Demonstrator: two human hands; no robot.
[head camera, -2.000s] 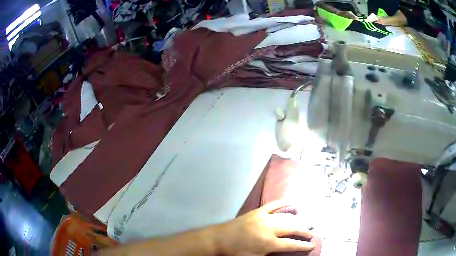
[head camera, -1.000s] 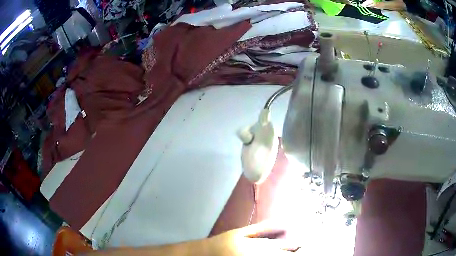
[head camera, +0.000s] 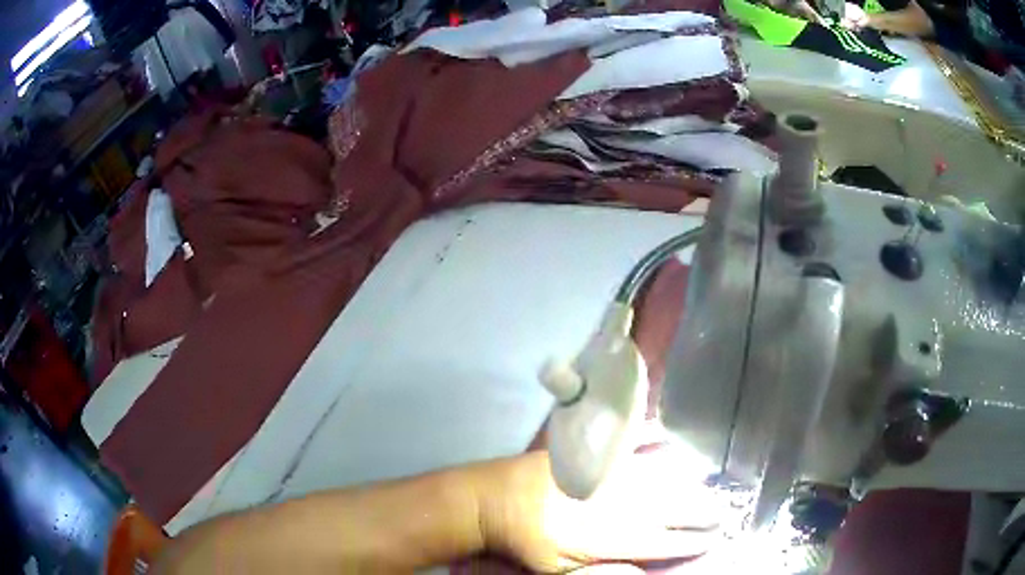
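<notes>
Maroon cloth (head camera: 905, 528) lies under the sewing machine head (head camera: 787, 337), with part of it showing to the right of the needle area and part behind the lamp. The white machine lamp (head camera: 596, 421) glares strongly and washes out the needle and presser foot. My left hand (head camera: 596, 522) lies on the table at the needle area, partly behind the lamp. Its fingertips are lost in the glare, so its hold on the cloth cannot be told. A bit of skin shows at the bottom edge below it; whose hand or which part is unclear. My right hand is not identifiable.
A long maroon piece (head camera: 242, 359) runs across the left of the white table (head camera: 450, 337). Stacked maroon, white and patterned pieces (head camera: 663, 107) lie behind the machine. An orange basket edge (head camera: 135, 541) is at lower left. Another person's hand (head camera: 899, 20) is by black-and-green cloth (head camera: 837, 43).
The machine now appears larger and lower in view. My left hand and forearm have moved up and forward beside the lamp. Maroon cloth now shows behind the lamp tube.
</notes>
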